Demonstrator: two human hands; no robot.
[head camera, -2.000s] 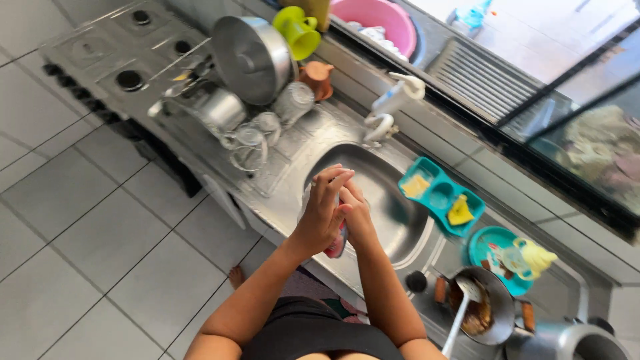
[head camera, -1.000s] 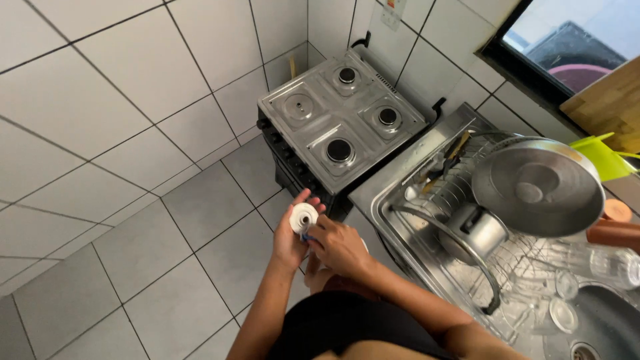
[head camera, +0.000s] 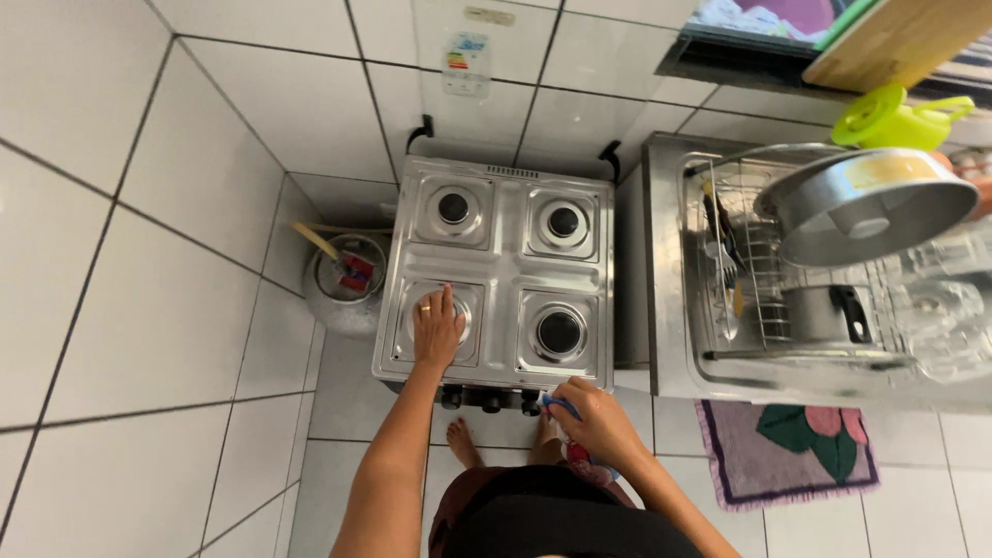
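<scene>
My left hand rests over the front left burner of the steel gas stove, fingers pointing toward the stove's back. Whether it touches a burner part beneath the palm cannot be told. Black caps sit on the other burners, such as the front right burner cap. Beside the stove's front right corner, my right hand is closed on a blue and red cloth, which hangs down in front of my body. Black control knobs line the stove's front.
A gas cylinder with a hose stands left of the stove. On the right, a steel counter bears a wire dish rack with a ring cake pan, a small pot and glasses. A floral rug lies below.
My hands were together around a white round piece; now they are apart, the left over the front left burner and the right with the cloth. The view has swung to the stove.
</scene>
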